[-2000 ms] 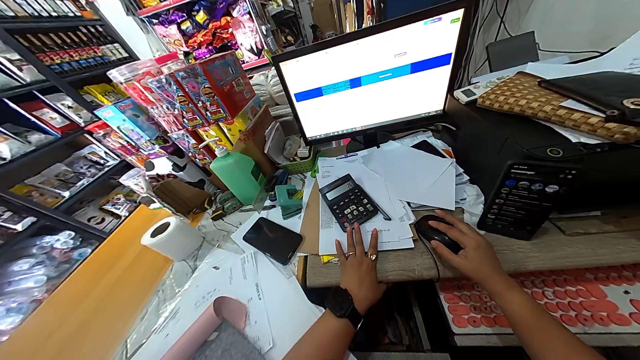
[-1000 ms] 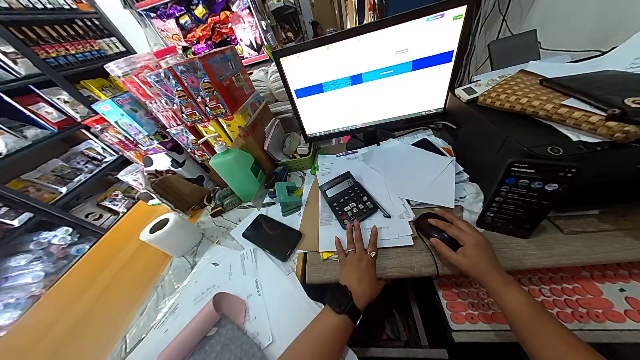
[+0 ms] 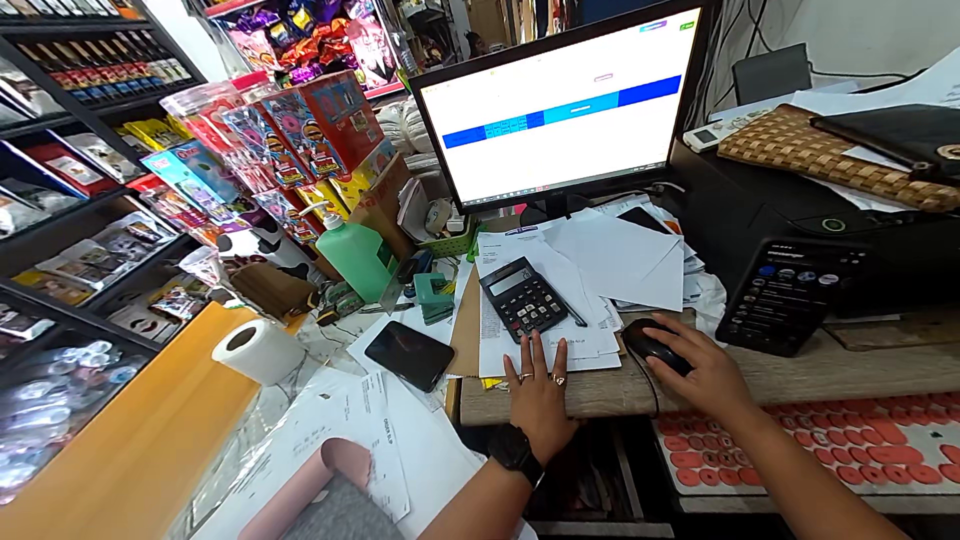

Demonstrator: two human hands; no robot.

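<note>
My left hand (image 3: 541,401), with rings and a black wristwatch, lies palm down with fingers spread on the lower edge of stacked papers (image 3: 491,352). Its fingertips are at the bottom edge of a black desk calculator (image 3: 525,298). A pen (image 3: 568,309) lies just right of the calculator. My right hand (image 3: 705,373) rests over a black computer mouse (image 3: 656,346) on the wooden desk. Behind the papers stands a lit monitor (image 3: 562,112) showing a white page with a blue band. A white envelope (image 3: 619,259) lies on the papers below it.
A smartphone (image 3: 791,296) stands upright at right, above a coral-and-white keyboard (image 3: 825,450) on a lower tray. At left are a dark phone (image 3: 409,354), a toilet paper roll (image 3: 259,351), a green pump bottle (image 3: 356,257) and a green hole punch (image 3: 433,298). A woven pouch (image 3: 832,154) lies on the black printer.
</note>
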